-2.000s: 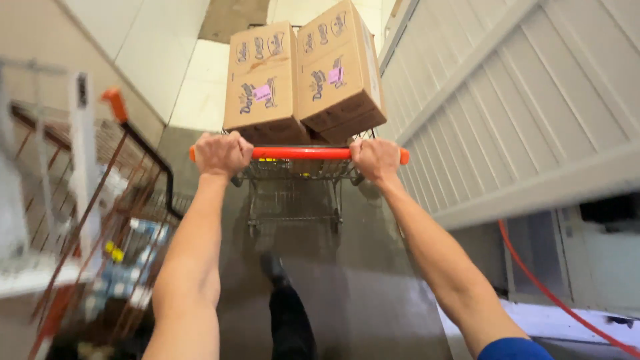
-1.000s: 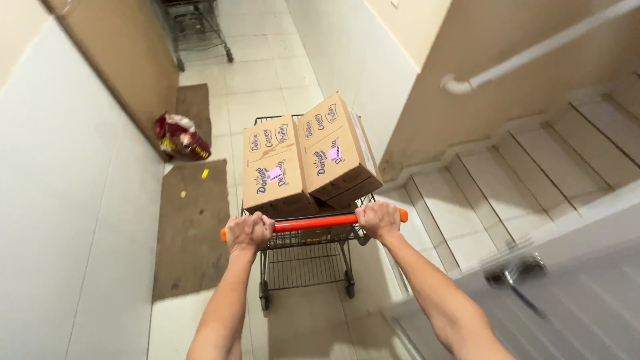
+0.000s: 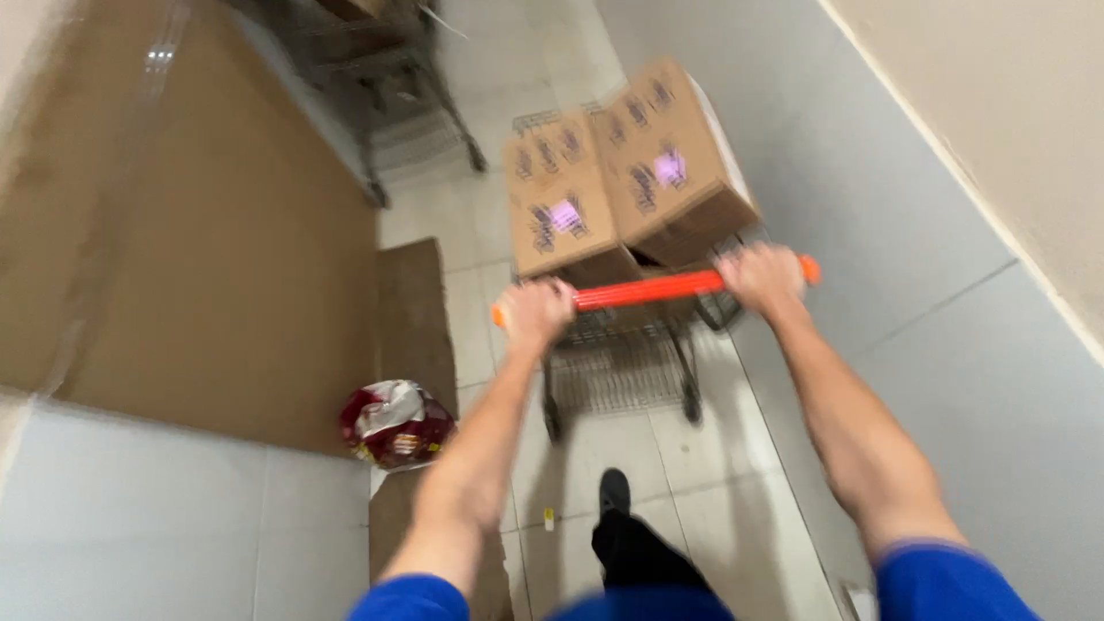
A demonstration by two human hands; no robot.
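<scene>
Both hands hold the orange-red handle (image 3: pixel 647 291) of a metal shopping cart (image 3: pixel 612 371). My left hand (image 3: pixel 536 312) is wrapped round it near the left end, and my right hand (image 3: pixel 761 274) grips it close to the right end. Just beyond the handle, two printed cardboard boxes lie side by side on the cart: the left box (image 3: pixel 552 177) and the right box (image 3: pixel 660 129), tilted a little against each other. Each bears a pink label. The cart's basket is mostly hidden under them.
A tiled wall (image 3: pixel 862 259) runs close along the cart's right side. At left are a large brown panel (image 3: pixel 216 224), flattened cardboard (image 3: pixel 418 319) and a red plastic bag (image 3: pixel 397 423) on the floor. Another metal cart (image 3: pixel 414 112) stands ahead on the left.
The cart with its boxes has moved along the passage, past the stairs seen at right a second ago. The red bag, earlier ahead, is now beside my left forearm. Both hands have stayed on the handle.
</scene>
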